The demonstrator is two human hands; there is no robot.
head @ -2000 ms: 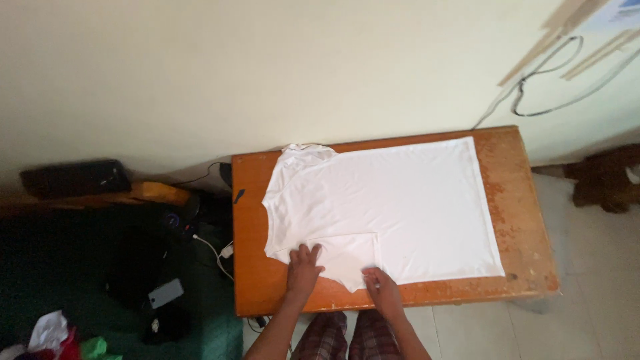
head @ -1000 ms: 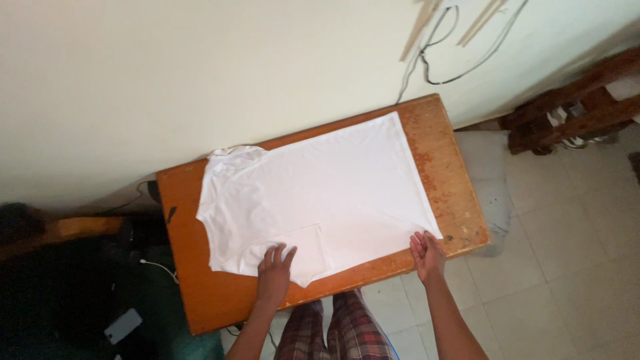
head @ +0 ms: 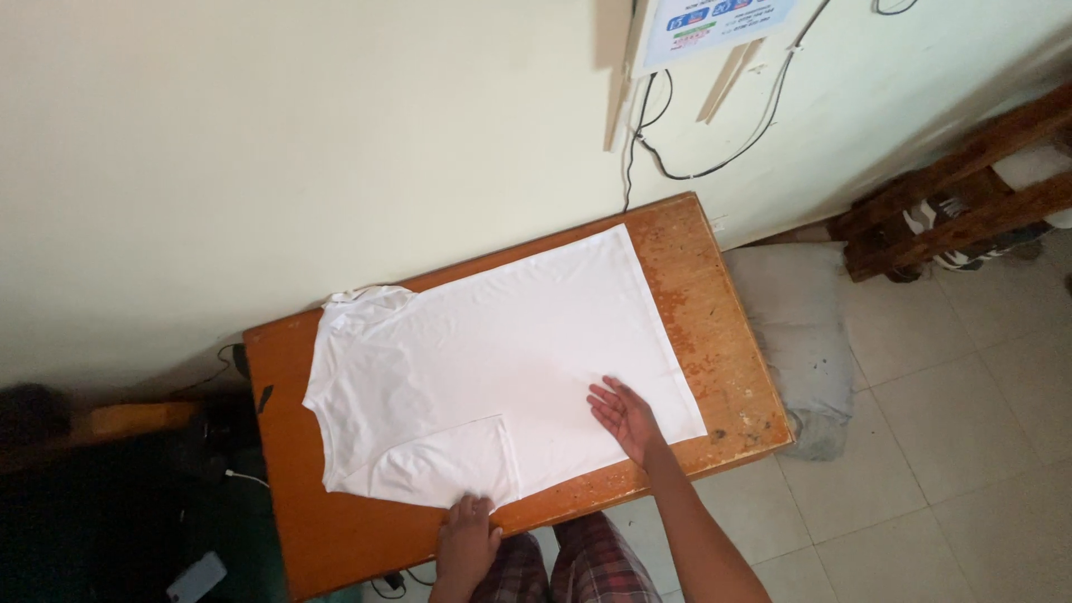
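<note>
A white T-shirt [head: 502, 352] lies spread on a wooden table [head: 729, 335], its neckline toward the left and its hem toward the right. The near sleeve is laid flat over the body of the shirt; the far sleeve is bunched near the wall. My left hand [head: 471, 532] rests at the near edge of the shirt by the sleeve, fingers curled; whether it pinches the cloth is hard to see. My right hand [head: 624, 414] is over the lower part of the shirt near the hem, palm partly turned up, fingers apart and holding nothing.
A wall with hanging cables [head: 712, 174] and a printed board [head: 712, 29] runs behind the table. Right of the table are a grey cushion-like bundle [head: 800, 335] and a wooden rack [head: 963, 176] with shoes. A phone [head: 198, 578] lies at the lower left.
My left hand has moved from on top of the sleeve to the shirt's near edge. My right hand went right to the hem corner, then came back in over the shirt. The view has shifted.
</note>
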